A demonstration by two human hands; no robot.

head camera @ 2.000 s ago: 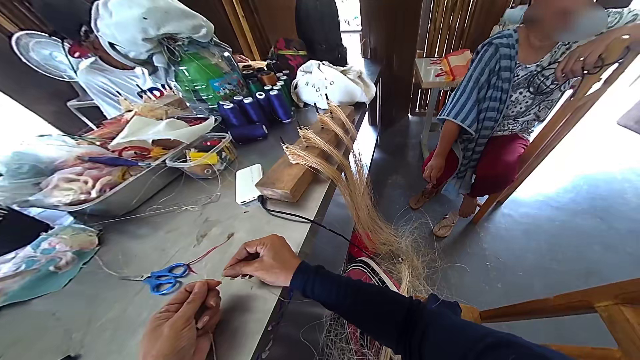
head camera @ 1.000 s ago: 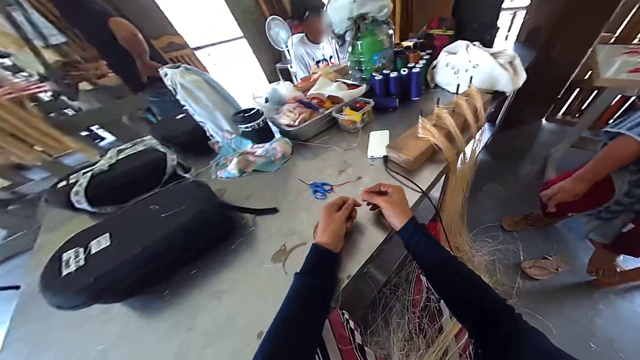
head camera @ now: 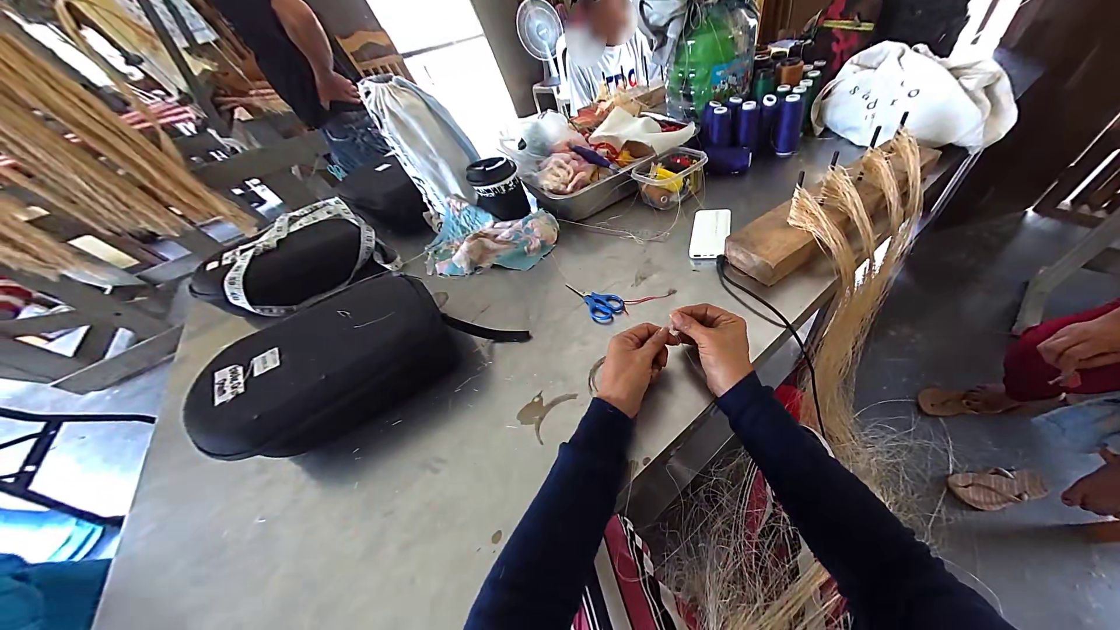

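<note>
My left hand and my right hand meet at the fingertips above the grey table. Each pinches with thumb and forefinger on something very small and pale, perhaps a fine fibre, too thin to make out. Blue-handled scissors lie just beyond my left hand, with a red thread beside them. To the right, a wooden block with upright pins bears bundles of pale plant fibre, which hang over the table edge into a loose tangle near my lap.
Two black cases fill the table's left. Behind stand a lidded cup, a metal tray of yarn, a plastic tub, blue thread spools and a white power bank with a black cable. People are nearby at the back and right.
The view has swung left, bringing in the black cases. My hands, apart two seconds ago, are now together at the fingertips.
</note>
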